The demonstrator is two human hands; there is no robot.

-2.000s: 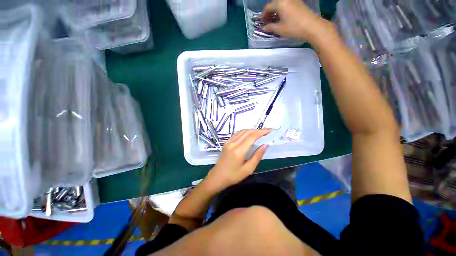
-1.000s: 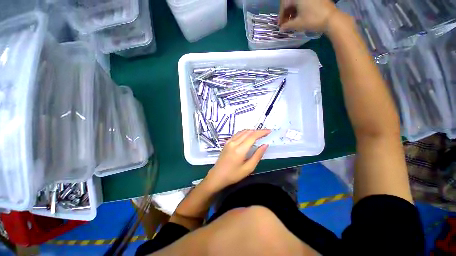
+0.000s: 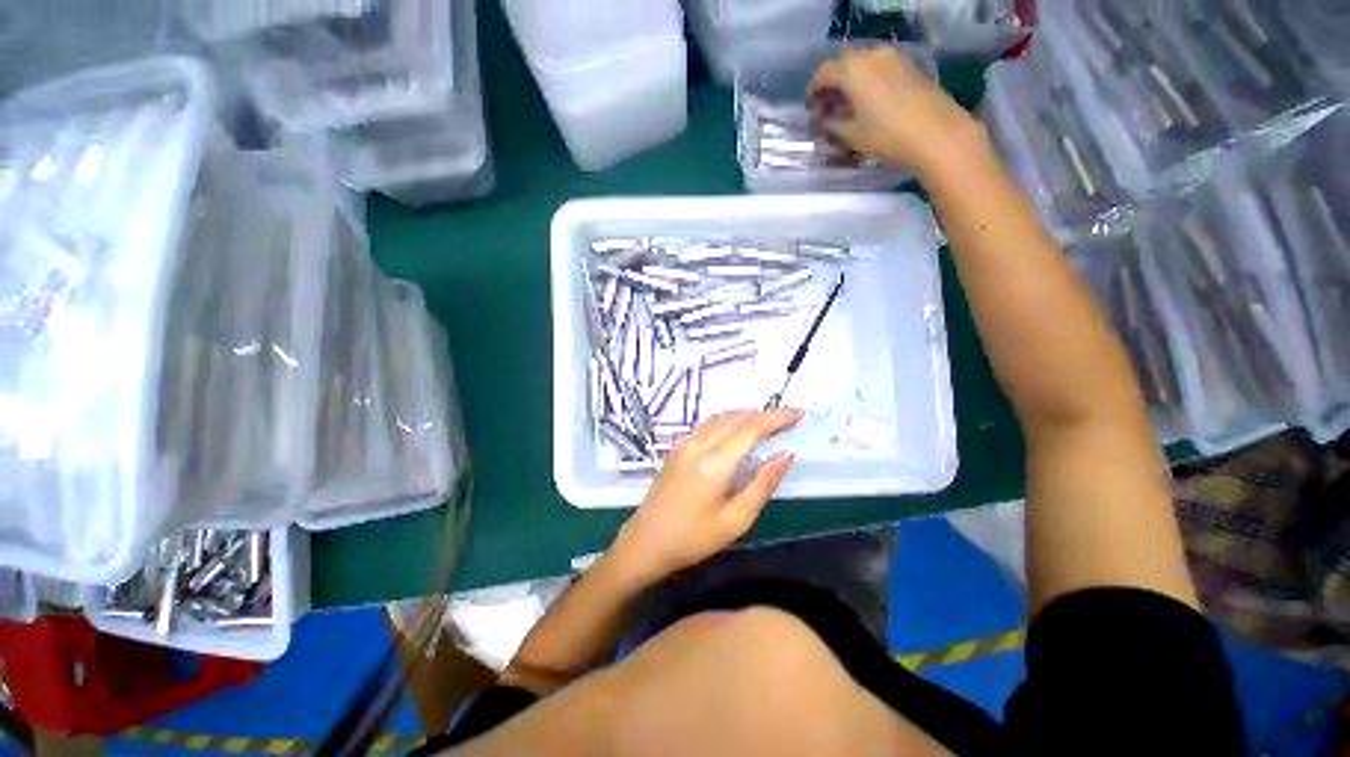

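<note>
A white tray (image 3: pixel 903 355) lies in front of me. Many silver cylindrical metal units (image 3: pixel 640 348) lie in its left half and along its back. A dark pen (image 3: pixel 808 343) lies slanted in the tray's middle. My left hand (image 3: pixel 717 481) rests over the tray's front edge, thumb and fingers apart, with nothing seen in it. My right hand (image 3: pixel 874 107) is over a clear box (image 3: pixel 752 166) behind the tray, fingers bent down at the metal units in it. The fingertips are dark and blurred, so I cannot tell whether they hold a unit.
Stacked frosted boxes (image 3: pixel 237 340) stand at the left, above a small white bin (image 3: pixel 290 614) of loose units. A stack of white containers (image 3: pixel 629 111) stands behind the tray. Bagged or boxed units (image 3: pixel 1207 281) stand at the right. A red stool (image 3: pixel 111 680) is at the lower left.
The view has shifted, so the tray and boxes sit lower in the picture. My right hand has moved slightly over the back box. My left hand stays at the tray's front edge.
</note>
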